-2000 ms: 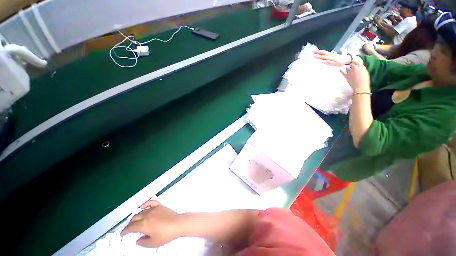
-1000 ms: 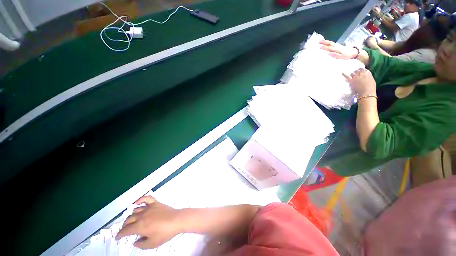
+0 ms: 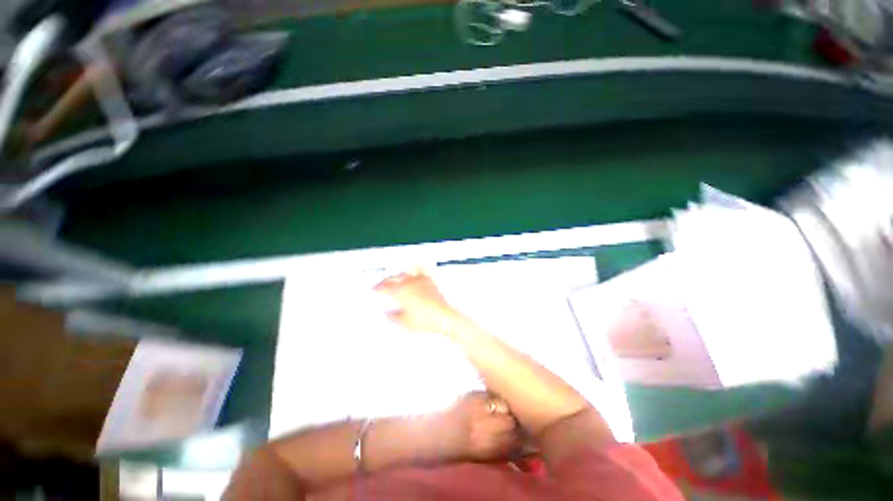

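Note:
The picture is blurred. A wide white spread of sheets or leaflets [image 3: 333,362] lies on the green bench in front of me, too bright to show print. My right hand [image 3: 416,298] is on its far part, fingers bent; whether it pinches a sheet I cannot tell. My left hand [image 3: 490,426] is curled beside my right forearm near the spread's front edge, its fingertips unclear. A lying white box with a pinkish picture [image 3: 641,342] is right of the spread. Another such white box [image 3: 171,391] is on the left.
White flat sheets [image 3: 759,294] are piled behind the right box, with another blurred pile [image 3: 862,235] at the right edge. A brown carton [image 3: 49,372] is at lower left. A metal rail [image 3: 529,243] runs behind the spread. A red object [image 3: 710,465] is below the bench.
The view has swung left, bringing in the left box and carton. My left hand and braceleted forearm have come into view. The neighbour in green has mostly gone out of view.

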